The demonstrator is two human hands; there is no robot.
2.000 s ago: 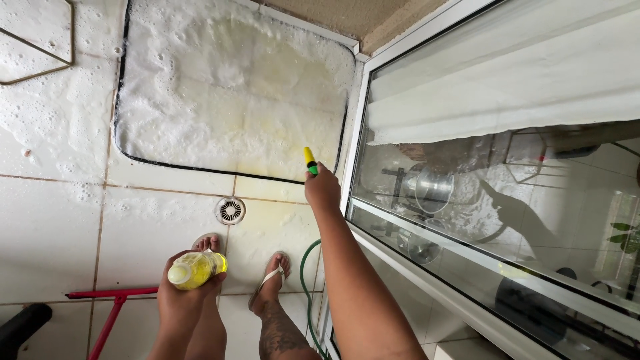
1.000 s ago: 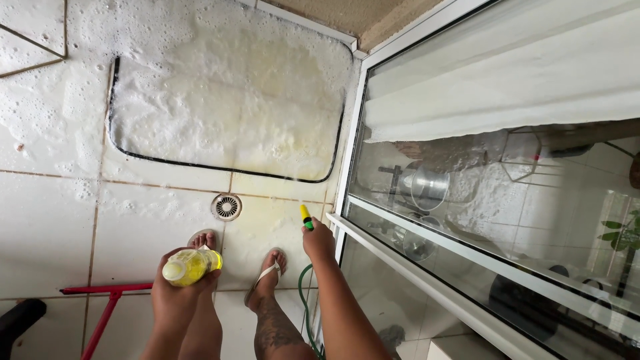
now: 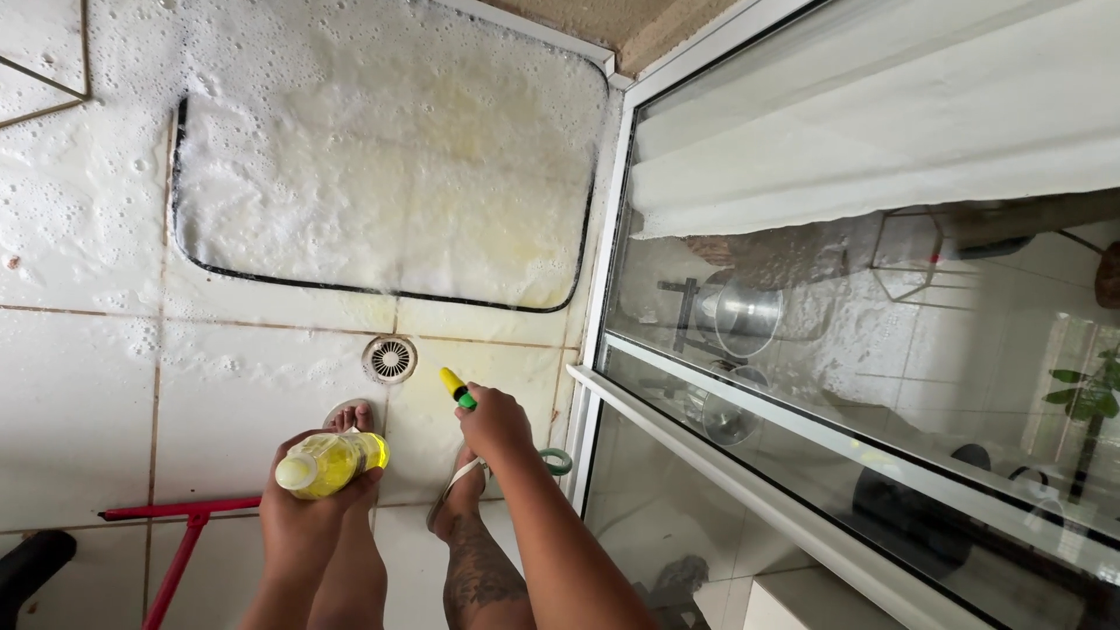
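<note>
A clear plastic bottle of yellow liquid (image 3: 337,464), with a pale cap, is gripped in my left hand (image 3: 302,516) above the tiles. My right hand (image 3: 497,424) is closed around a yellow and green hose nozzle (image 3: 457,388), which points up and left. A faint water jet seems to leave its tip. Past the nozzle lies a dark-edged rectangular mat (image 3: 376,201), covered in white foam with yellowish patches. A round floor drain (image 3: 389,359) sits between the mat and my feet. Part of the green hose (image 3: 556,461) shows beside my right forearm.
At lower left a red floor squeegee (image 3: 185,525) lies on the tiles, near a black object (image 3: 35,564). A metal-framed object (image 3: 52,87) stands at upper left. Along the right runs a white-framed glass door (image 3: 700,437) with reflections and a white curtain (image 3: 840,114). My sandalled feet are on the floor.
My right hand with the nozzle has come back from the mat's edge toward my feet. More of the mat's right border showed foam-free earlier is not plain; the left hand still holds the bottle.
</note>
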